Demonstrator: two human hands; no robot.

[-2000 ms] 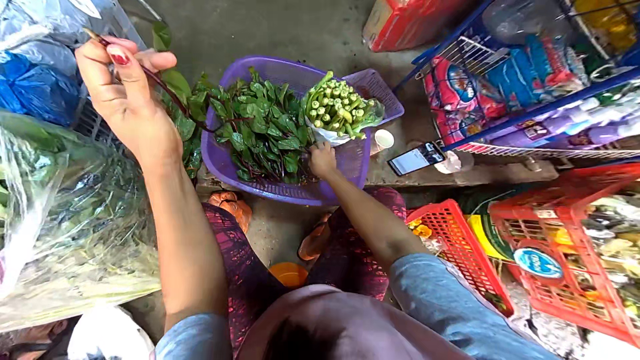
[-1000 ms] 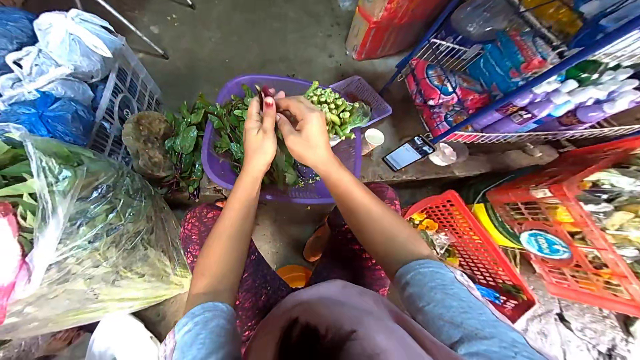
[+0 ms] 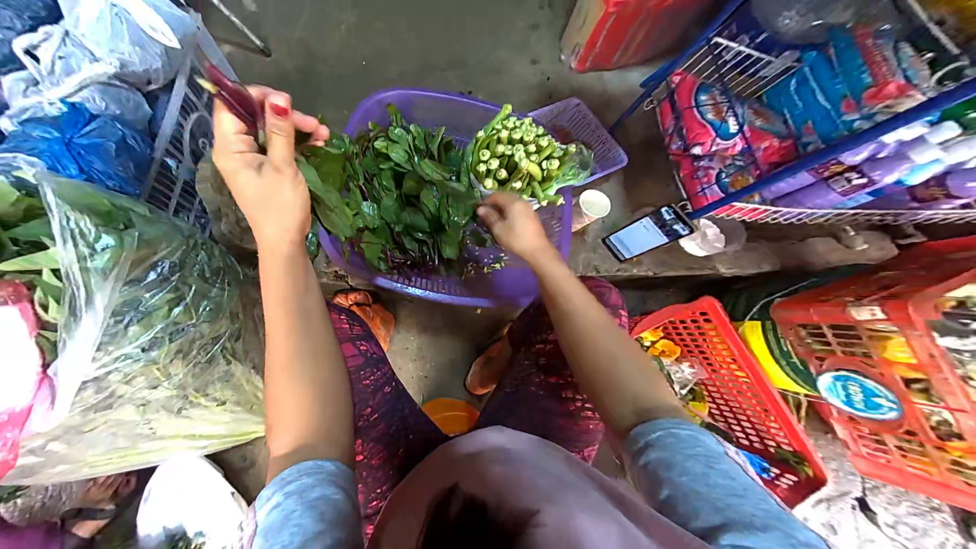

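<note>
My left hand (image 3: 267, 164) is raised at the left of a purple plastic basket (image 3: 438, 290), closed around dark red stems (image 3: 232, 97) of a leafy green, whose leaves (image 3: 328, 191) hang below it. Within the basket lies a heap of leafy greens (image 3: 408, 187) with reddish stems. A bundle of okra (image 3: 522, 156) in a plastic bag rests at the basket's right side. My right hand (image 3: 515, 225) is just below the okra, over the right part of the basket, fingers curled near the greens; whether it holds anything cannot be told.
A smaller purple basket (image 3: 602, 156), a paper cup (image 3: 593, 204) and a smartphone (image 3: 648, 232) lie to the right. A wire rack (image 3: 808, 213) of packets stands beyond, red crates (image 3: 724, 358) below it. A large clear bag of greens (image 3: 152, 335) is at left. Part of another person shows lower left.
My hands, together over the basket one second ago, are now apart: the left has moved up and left with stems, the right down and right beside the okra.
</note>
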